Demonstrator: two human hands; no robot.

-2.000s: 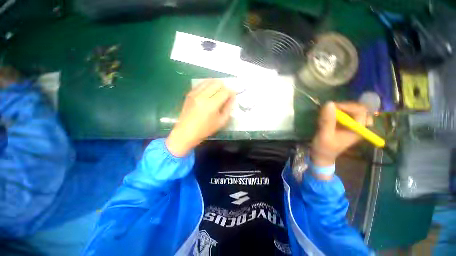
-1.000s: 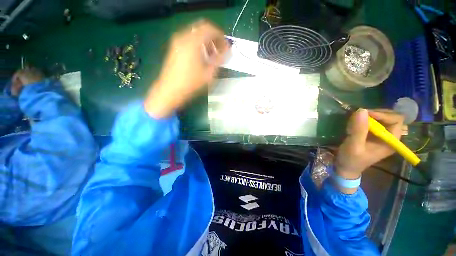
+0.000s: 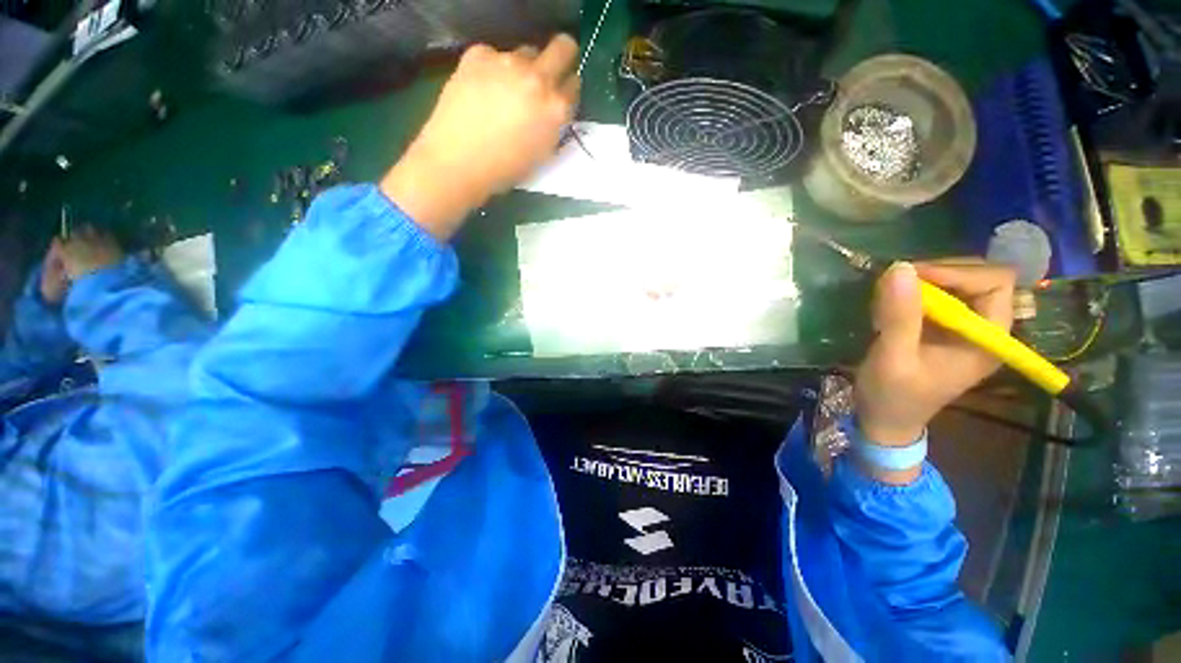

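My left hand (image 3: 499, 117) is over the left end of the white strip (image 3: 674, 185), fingers bent and pointing down. The hand is blurred, and I cannot tell if its fingertips hold anything. A thin pale wire (image 3: 595, 36) rises beside its fingers. My right hand (image 3: 926, 339) holds the yellow soldering iron (image 3: 995, 339) like a pen, its thin tip pointing up and left, right of the work pad. The whitish work pad (image 3: 658, 269) glares strongly, with a small faint mark near its middle.
A round spiral fan guard (image 3: 715, 130) and a pot of silvery shavings (image 3: 894, 192) stand behind the pad. The blue station (image 3: 1017, 156) and yellow plate (image 3: 1145, 214) are at the right. Loose small parts (image 3: 301, 181) and a dark tray (image 3: 350, 39) are left. Another person's hands (image 3: 80, 259) are far left.
My left hand has left the pad and moved up to the white strip. My right hand still holds the iron right of the pad. The camera view has shifted.
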